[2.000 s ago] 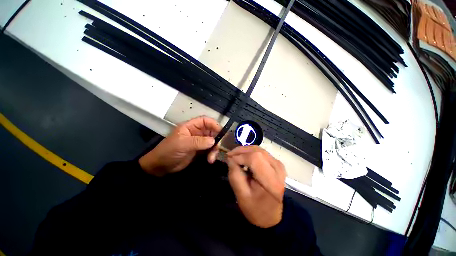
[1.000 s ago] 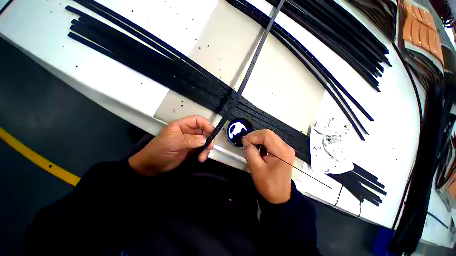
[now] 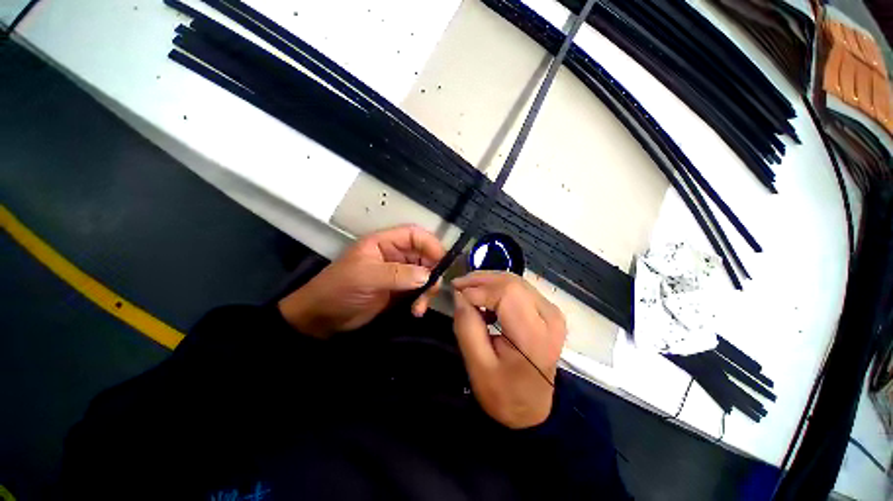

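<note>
My left hand [image 3: 367, 279] pinches the near end of a long narrow black strap [image 3: 534, 113], which angles up and away across the bundle. My right hand [image 3: 514, 342] holds a very thin dark applicator [image 3: 526, 359] like a pen; its fingertips are close to the strap's end, and its tip is too small to make out. The round black paint pot [image 3: 494, 256] stands just beyond my right fingers, with a white reflection on the dark liquid. A flat bundle of black straps [image 3: 392, 152] lies under the held strap.
A crumpled white rag [image 3: 678, 296] with black smears lies right of the pot, over the bundle. A beige-grey board [image 3: 612, 181] lies under the bundle. Loose curved straps [image 3: 646, 142] and a larger strap stack [image 3: 705, 93] lie beyond. Orange-brown panels [image 3: 857, 68] are at the far right.
My right hand was at the strap's end, then moved to the pot, and is now back beside the strap's end. My left hand keeps its hold on the strap. The view has shifted slightly.
</note>
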